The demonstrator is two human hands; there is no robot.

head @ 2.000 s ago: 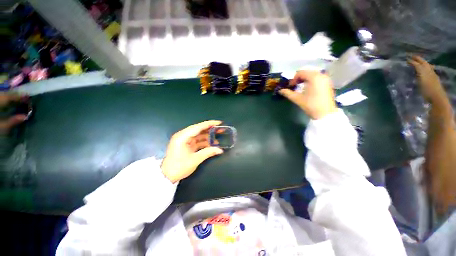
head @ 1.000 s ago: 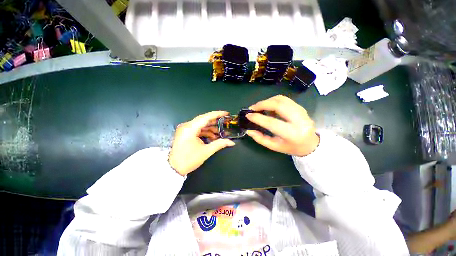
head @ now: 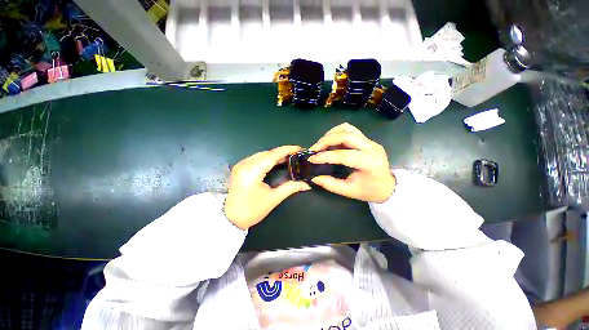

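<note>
My left hand point(head: 258, 184) holds a small dark watch case point(head: 296, 167) with a shiny rim by its left side. My right hand point(head: 359, 166) has its fingertips on a black display screen module point(head: 310, 167) at the case's right side. The screen lies against the case's opening; the fingers partly hide both, and I cannot tell whether it is seated. Stacks of black screen modules with orange-gold tails point(head: 306, 83) stand at the bench's back edge, the right one point(head: 393, 102) smallest. Another hollow watch case point(head: 485, 173) lies on the bench at right.
A white compartment tray point(head: 284, 63) is behind the bench rail. Binder clips point(head: 57, 69) heap at back left, thin rods point(head: 187, 85) by the rail. A white bottle point(head: 481, 80), crumpled wipes point(head: 426, 97), a white strip point(head: 484, 120) and clear plastic point(head: 560, 145) are at right. A person's forearm point(head: 563, 309) shows bottom right.
My right hand has come from the smallest stack to the case with a screen module. The orange-gold tail seen between case and screen is now mostly hidden as the screen has closed over the case.
</note>
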